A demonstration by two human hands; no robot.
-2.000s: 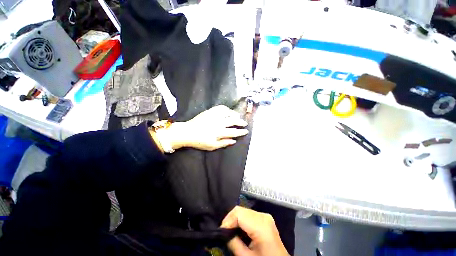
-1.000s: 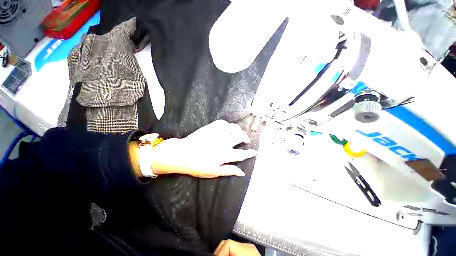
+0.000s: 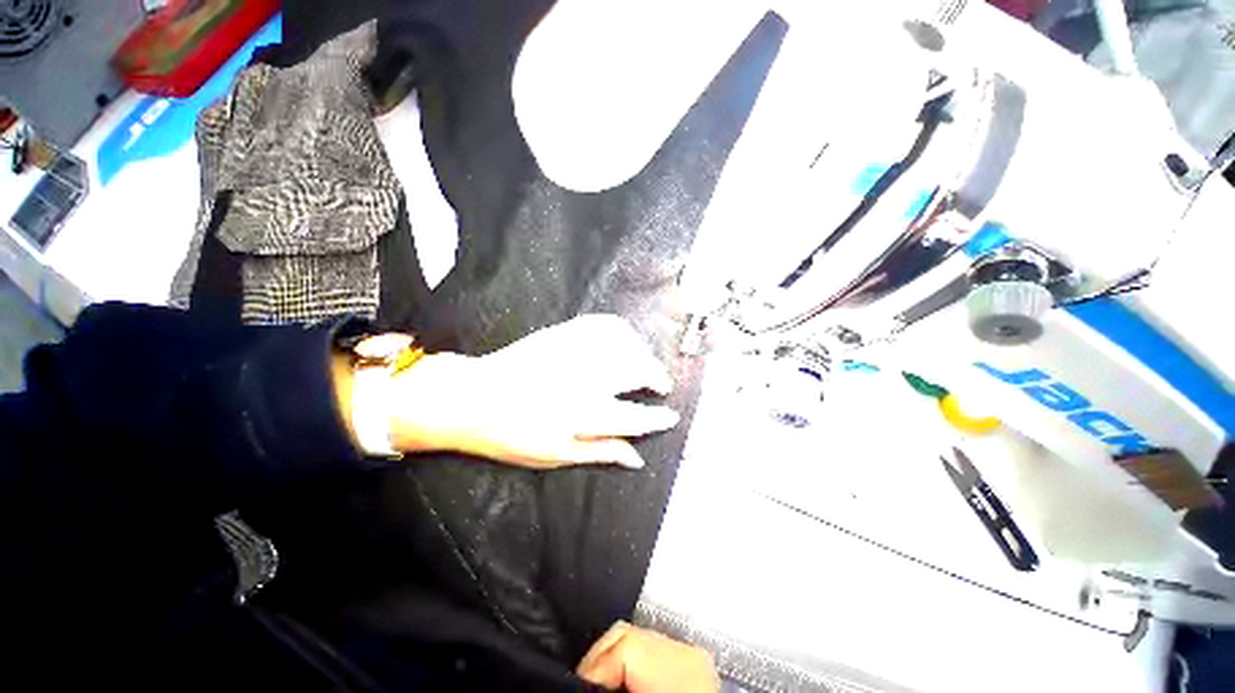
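Black fabric (image 3: pixel 528 257) lies on the machine table and its right edge reaches the presser foot (image 3: pixel 694 333). My left hand (image 3: pixel 542 397) lies palm down on it, fingers spread and pointing right, just below and left of the foot. My right hand (image 3: pixel 650 659) is at the bottom edge, partly cut off, at the fabric's edge by the table front; its fingertips are hidden, so its hold is unclear. A plaid piece with a flap (image 3: pixel 309 217) lies to the left.
The white sewing machine (image 3: pixel 867 163) stands at the right. Black snips (image 3: pixel 991 509) and yellow-green scissors handles (image 3: pixel 967 412) lie right of the needle. A red box (image 3: pixel 190 48), a small grey rectangle (image 3: pixel 49 200) and a grey casing (image 3: pixel 54 61) are at the upper left.
Since two seconds ago the view has moved closer to the needle area. My right hand has gone from clearly gripping the fabric to mostly out of view. Since one second ago, my left hand has shifted slightly left.
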